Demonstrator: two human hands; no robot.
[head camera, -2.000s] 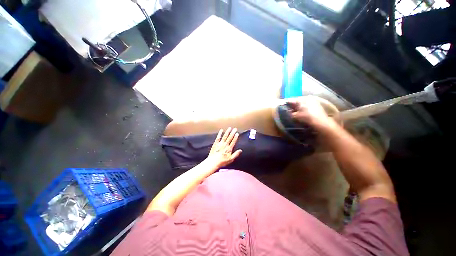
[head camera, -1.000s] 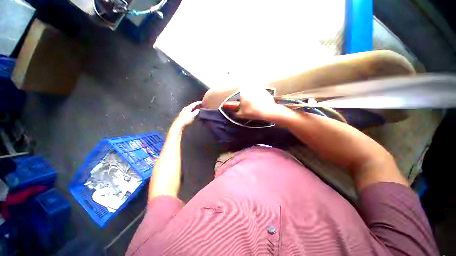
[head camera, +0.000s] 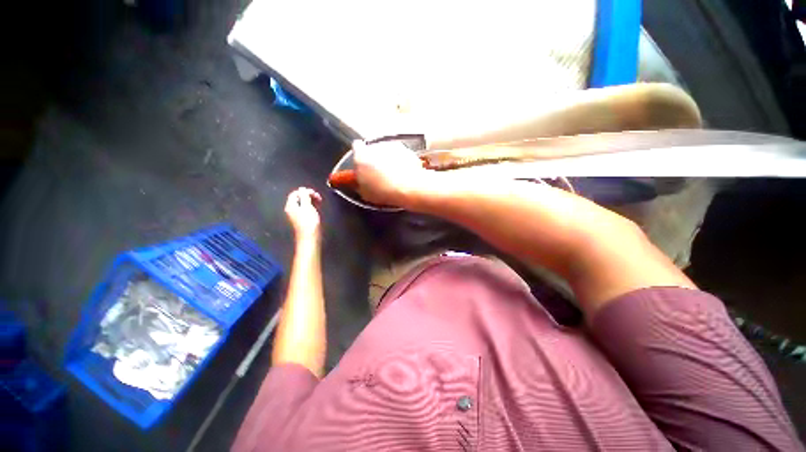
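My right hand (head camera: 385, 172) is closed on the reddish handle of the steam iron (head camera: 342, 179), over the near end of the padded sleeve board (head camera: 610, 110). The dark navy garment (head camera: 619, 189) lies along the board's near side, largely hidden by my right forearm and the iron. My left hand (head camera: 303, 205) is small in the picture, left of the iron, over the floor, with fingers curled. Whether it holds anything is not clear. A pale hose sleeve (head camera: 654, 155) runs from the iron to the right.
A bright white sheet (head camera: 424, 62) lies behind the board, with a blue strip (head camera: 616, 44) at its right. A blue plastic crate (head camera: 146, 415) with white pieces stands on the floor at lower left.
The iron in my right hand has moved left along the board to its end. My left hand has moved from the cloth, then the garment's end, to a spot left of the board.
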